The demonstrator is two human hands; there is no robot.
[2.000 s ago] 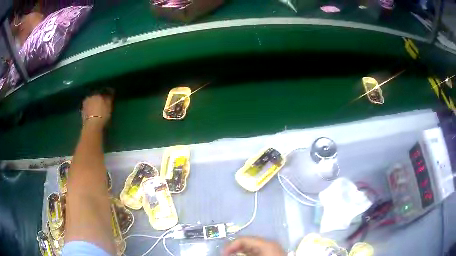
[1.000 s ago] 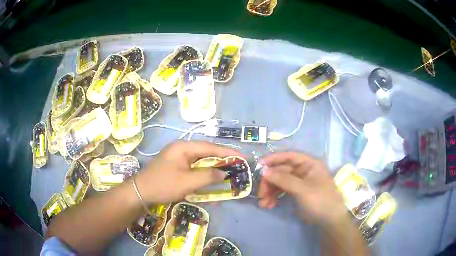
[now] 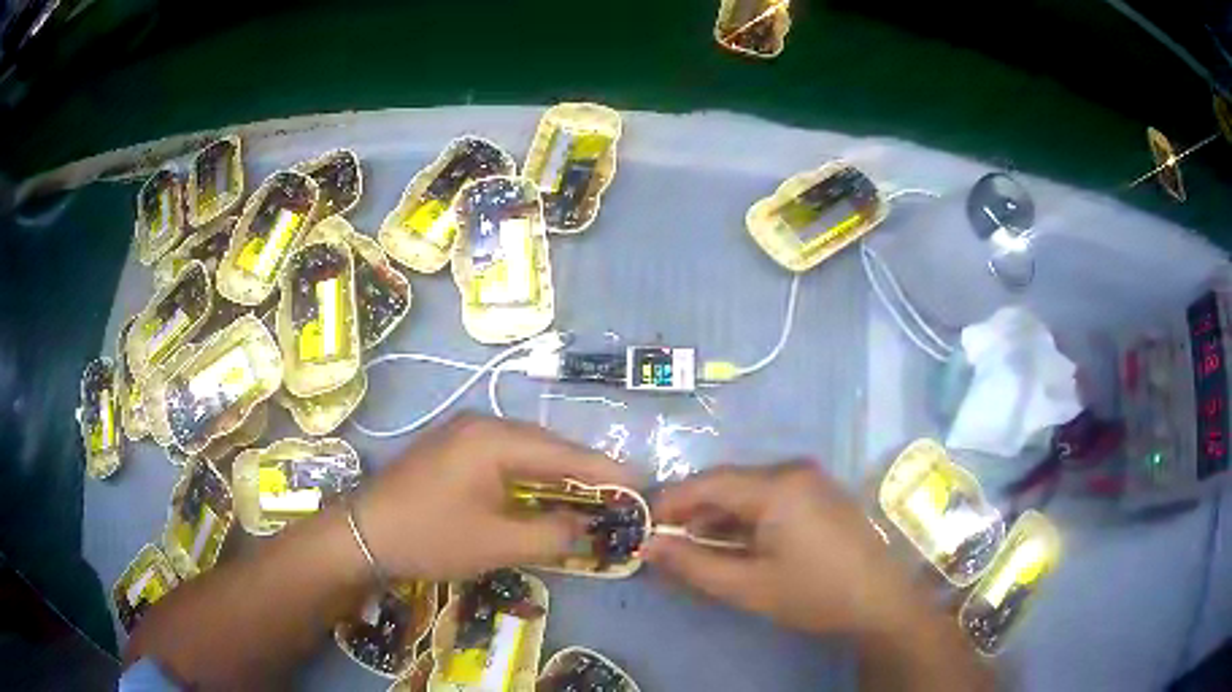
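My left hand (image 3: pixel 473 493) holds a cream half-shell unit (image 3: pixel 624 538) near the front middle of the mat. Its open side faces up, with the dark circuit board at the right end and part of the yellow battery showing. My fingers cover the rest. My right hand (image 3: pixel 757 541) pinches a small pale cable plug (image 3: pixel 696 535) at the right end of the shell. Fingers hide whether it is fully in. The USB meter (image 3: pixel 661 368) lies behind my hands with its display lit and white cables (image 3: pixel 763 362) at both ends.
Many half-shell units (image 3: pixel 320 318) lie piled at left. One unit (image 3: pixel 817 216) lies at the back, two at right. Small clear pieces (image 3: pixel 676 449) lie below the meter. A crumpled tissue (image 3: pixel 1013 383), metal-topped container (image 3: pixel 1000 206) and power supply (image 3: pixel 1207 392) stand right. The green belt (image 3: pixel 405 54) runs behind.
The unit and both hands have moved slightly down. My right hand has brought the plug up against the shell end. Two seconds ago my left arm reached over the belt.
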